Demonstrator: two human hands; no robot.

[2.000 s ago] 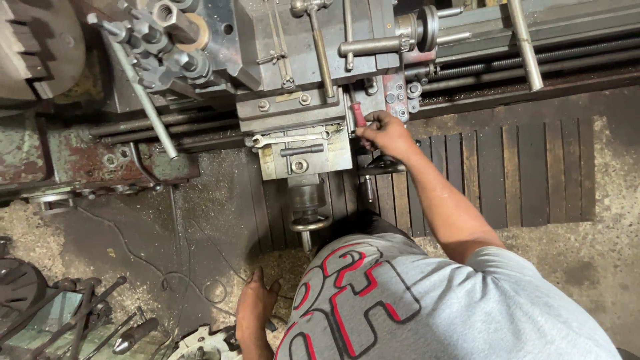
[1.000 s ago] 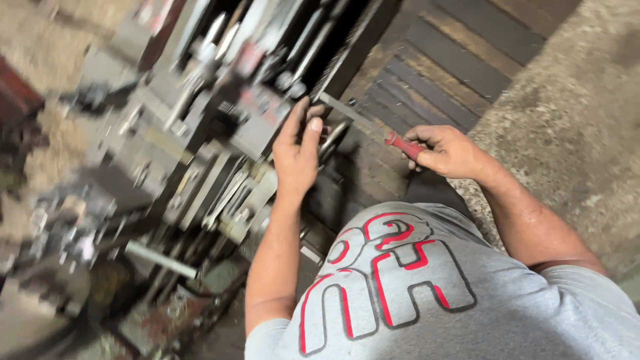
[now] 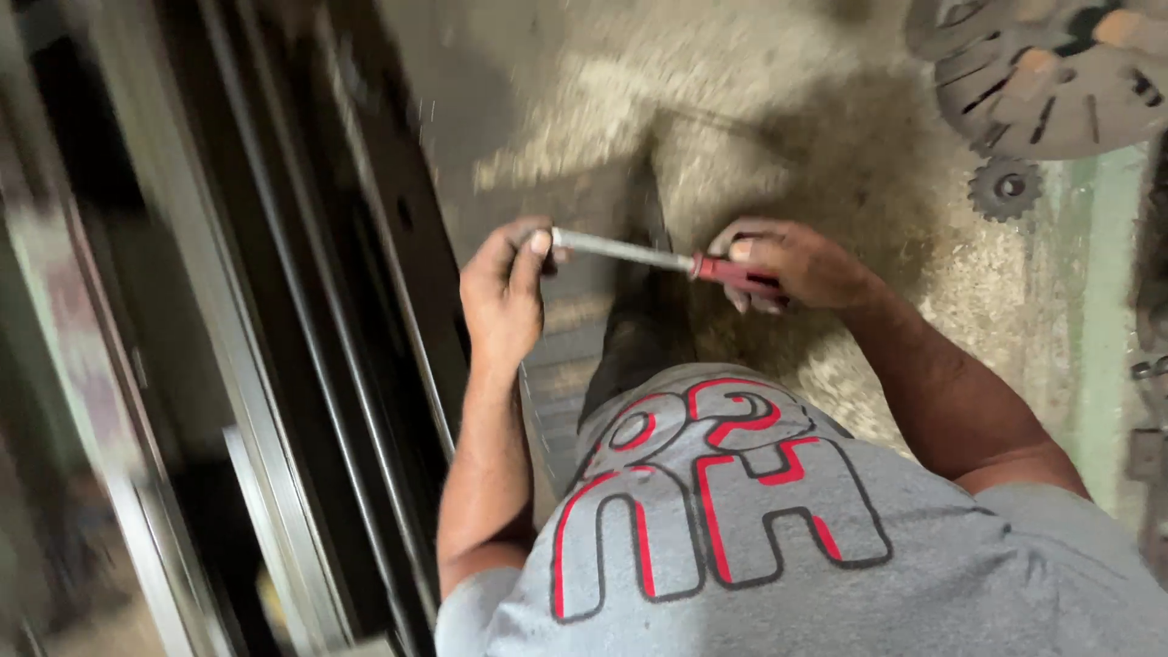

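Observation:
A hand tool with a red handle and a long, narrow metal blade (image 3: 625, 250) spans the space between my hands, in front of my body. Blur leaves it unclear whether it is a file or a screwdriver. My right hand (image 3: 794, 265) is closed around the red handle (image 3: 741, 276). With thumb and fingers, my left hand (image 3: 508, 287) pinches the far end of the blade, hiding its tip. The tool lies nearly level across the view, its handle end slightly lower.
Long metal rods and ways of a lathe bed (image 3: 301, 246) run along the left. At the upper right lie a round slotted plate (image 3: 1049, 100) and a toothed gear (image 3: 1006, 188), beside a pale green edge (image 3: 1100, 328). Slats and stained floor show beneath my hands.
The view has swung away from the lathe carriage. Two seconds ago my right hand was at the carriage with the red handle; now it is out over the floor. My left hand now grips the blade's end.

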